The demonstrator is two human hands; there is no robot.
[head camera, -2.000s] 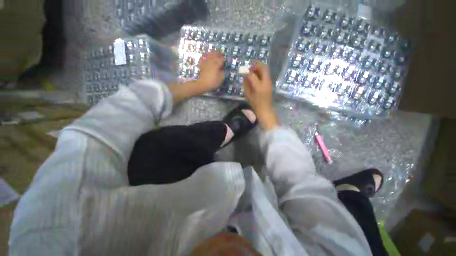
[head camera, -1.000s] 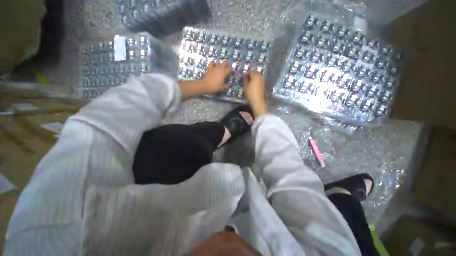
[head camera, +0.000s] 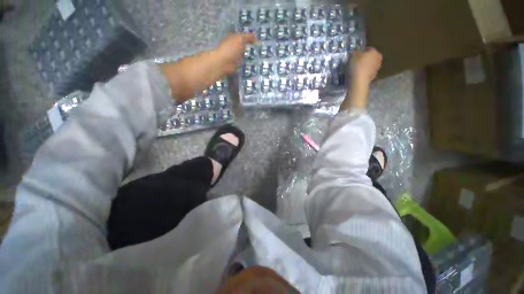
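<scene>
A clear blister tray (head camera: 293, 57) with rows of small shiny metal parts lies in front of me at the upper middle. My left hand (head camera: 234, 49) is at its left edge, fingers on the rim. My right hand (head camera: 365, 62) is at its right edge with the fingers curled on the rim. Both hands hold the tray by its sides; whether it is lifted I cannot tell. A second filled tray (head camera: 201, 109) lies on the floor to the left, partly hidden by my left forearm.
A grey tray stack (head camera: 80, 43) stands at the upper left; another labelled stack (head camera: 56, 118) is below it. Cardboard cartons (head camera: 468, 109) are on the right. A pink stick (head camera: 310, 142), crinkled plastic (head camera: 396, 135) and a lime-green object (head camera: 425, 221) lie near my feet.
My hands have left the middle tray and moved right to the larger tray, now gripping its two sides. The view has turned to the right.
</scene>
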